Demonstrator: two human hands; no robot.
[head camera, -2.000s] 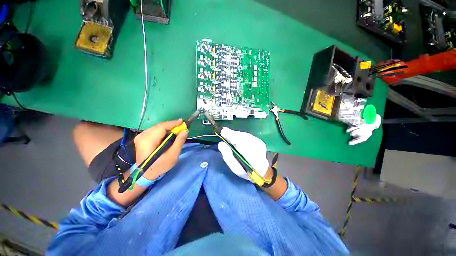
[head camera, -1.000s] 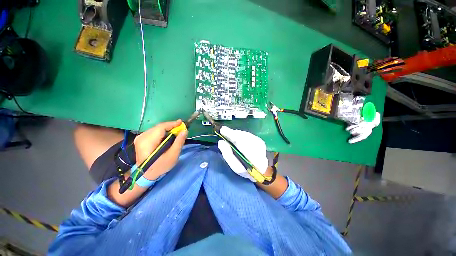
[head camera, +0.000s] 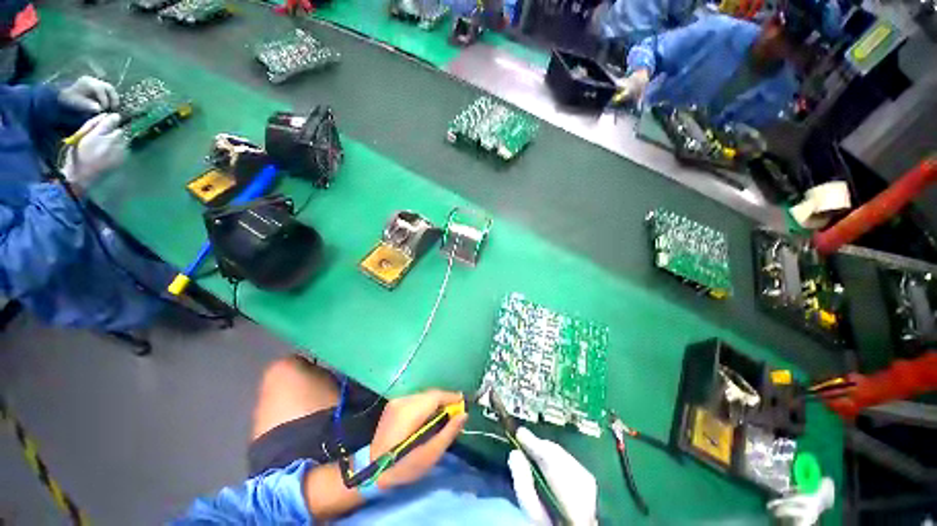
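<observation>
A green circuit board (head camera: 547, 362) lies on the green mat with rows of silvery joints facing up. My left hand (head camera: 419, 437), bare, with a light blue wrist band, holds a yellow-and-black soldering iron (head camera: 403, 448) just left of the board's near corner. My right hand (head camera: 555, 481), in a white glove, holds a second soldering iron (head camera: 534, 467), its tip at the board's near left corner. Whether either tip touches a joint is too blurred to tell. A thin solder wire (head camera: 426, 327) runs from the reel stand (head camera: 466, 236) toward my left hand.
Side cutters (head camera: 626, 462) lie right of the board. A black iron stand (head camera: 709, 411), green-lidded bottle (head camera: 807, 473) and spare glove (head camera: 803, 503) are at right. Another stand (head camera: 396, 252) and a black round unit (head camera: 262, 241) are left. Boards sit on the dark conveyor (head camera: 586, 205); people work beyond and at left.
The view has swung up and left, showing the conveyor and other people. The board and hands appear lower and further right. Both hands still hold their irons near the same board corner.
</observation>
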